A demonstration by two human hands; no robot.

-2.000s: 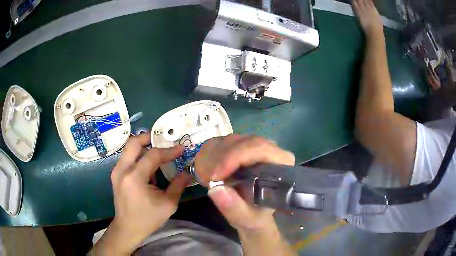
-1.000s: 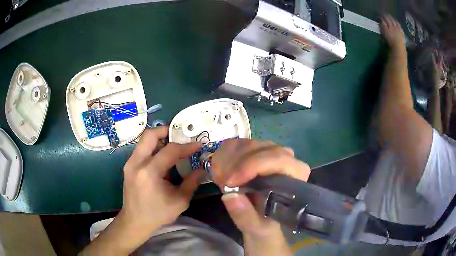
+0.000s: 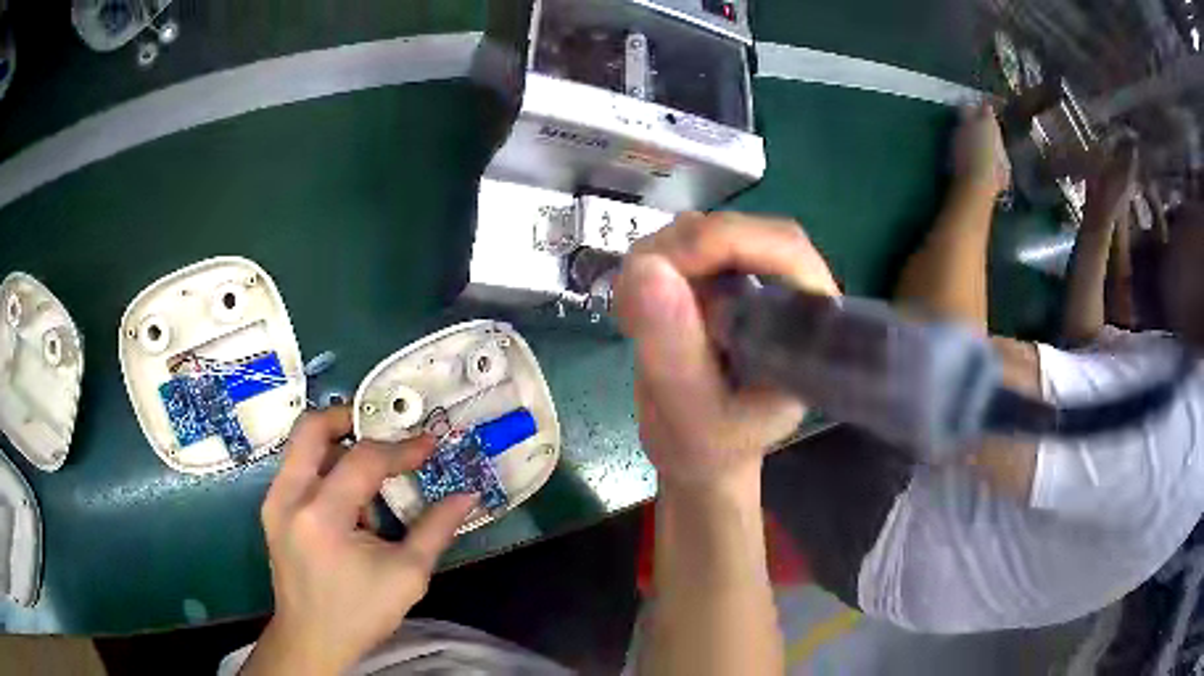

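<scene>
My right hand is closed around the grey electric screwdriver, which is blurred; its tip end is at the front outlet of the screw feeder. My left hand holds the near left side of a cream housing shell, with fingertips on the blue circuit board inside. A bright blue battery lies beside the board in the shell. Whether the screwdriver tip touches a screw is hidden.
Another filled housing lies to the left, with leads at its right side. Two cream shells are at the far left edge. A white strip runs along the green bench. A person's arm rests on the bench at the right.
My right hand and the screwdriver have moved from the circuit board up to the feeder's front. The blue battery now shows. My left hand stays at the shell.
</scene>
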